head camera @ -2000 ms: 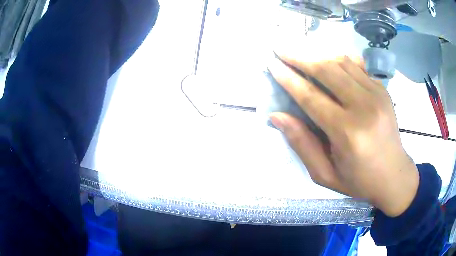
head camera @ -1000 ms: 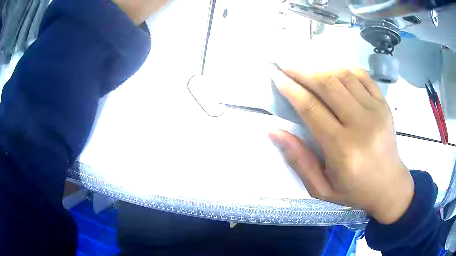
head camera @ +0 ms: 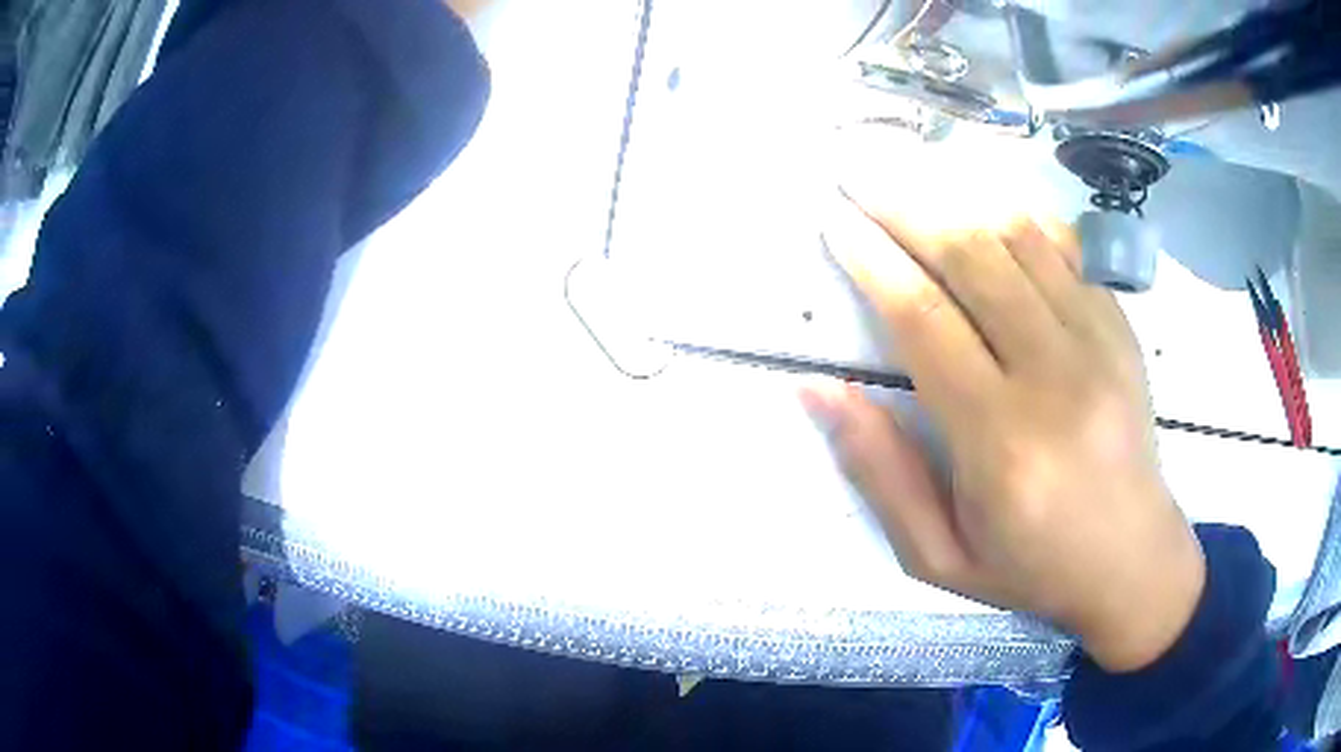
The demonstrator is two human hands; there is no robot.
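My right hand (head camera: 1015, 411) rests palm down on the glaring white machine bed (head camera: 485, 426). Its thumb is apart from the fingers, which point to the upper left. No cloth shows in the gap between thumb and forefinger; glare and the hand hide what may lie under the fingers. My left hand is cut off by the top edge; only a sliver of skin shows at the end of the dark sleeve (head camera: 294, 191). The shiny sewing machine head (head camera: 1015, 74) is at the upper right. The needle area is too glared to read.
A tension assembly (head camera: 1118, 243) hangs above my right hand. Red-handled snips or tweezers (head camera: 1284, 367) lie at the right, near a grey rounded plate (head camera: 1228, 213). A tape measure (head camera: 662, 632) edges the table front. Dark-grey cloth (head camera: 66, 88) is at the far upper left.
The grey cloth seen under my right hand earlier no longer shows. My right hand stays in nearly the same place. My left wrist, in view one second ago, has slipped almost out at the top.
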